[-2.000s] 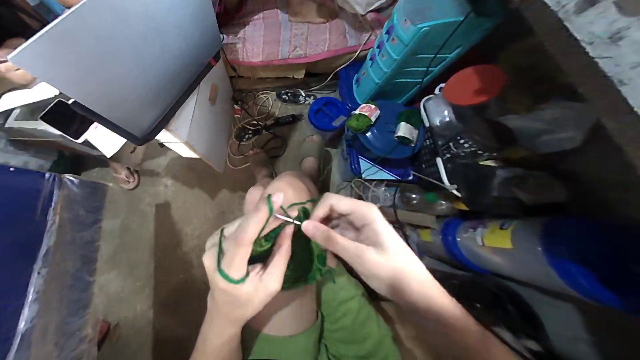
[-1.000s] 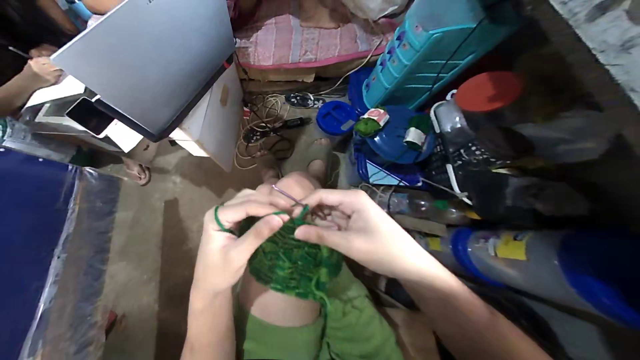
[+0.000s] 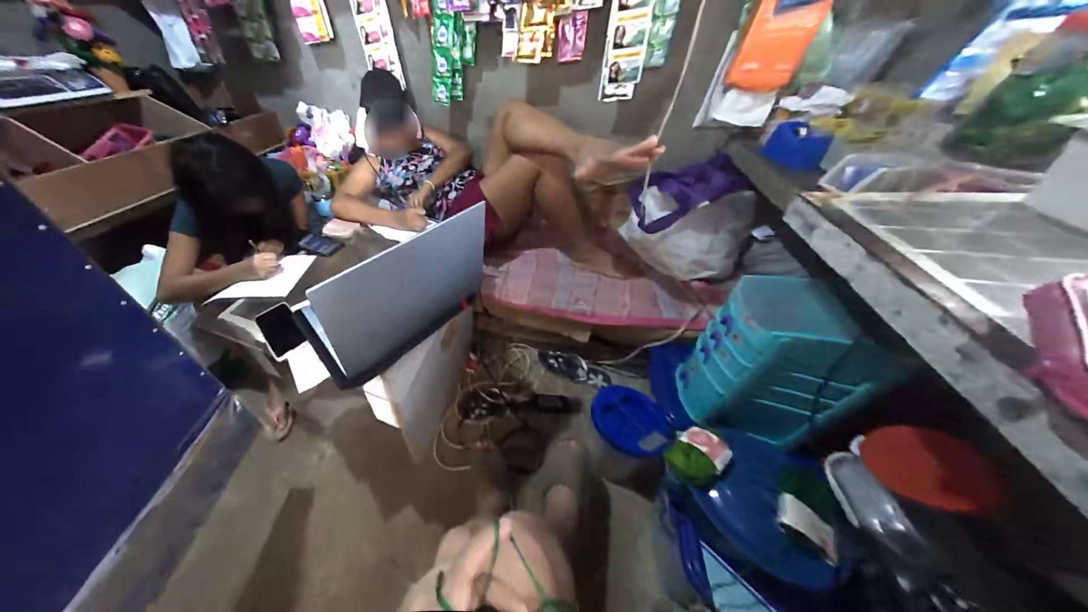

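Note:
At the bottom edge my left hand (image 3: 452, 565) shows blurred and partly cut off, with green yarn (image 3: 495, 548) running over and around its fingers. My right hand (image 3: 544, 568) appears close beside it; its outline blends with the left, and a green strand slants down across it. What its fingers hold is hidden. The crochet hook and the green crocheted piece cannot be made out; only a little green shows at the lower edge. A green yarn ball (image 3: 693, 463) and a dark green skein with a paper band (image 3: 807, 527) rest on a blue lid to the right.
A laptop (image 3: 399, 289) stands on a white cabinet (image 3: 433, 382) ahead. Two other people write at the left and back. Cables (image 3: 501, 382) lie on the floor. Turquoise drawers (image 3: 765, 357), a blue-lidded container (image 3: 629, 421) and a concrete counter edge (image 3: 918, 331) line the right.
The view has tilted up strongly, so my hands now sit at the bottom edge. The crocheted piece and hook, plain between both hands earlier, are mostly out of view.

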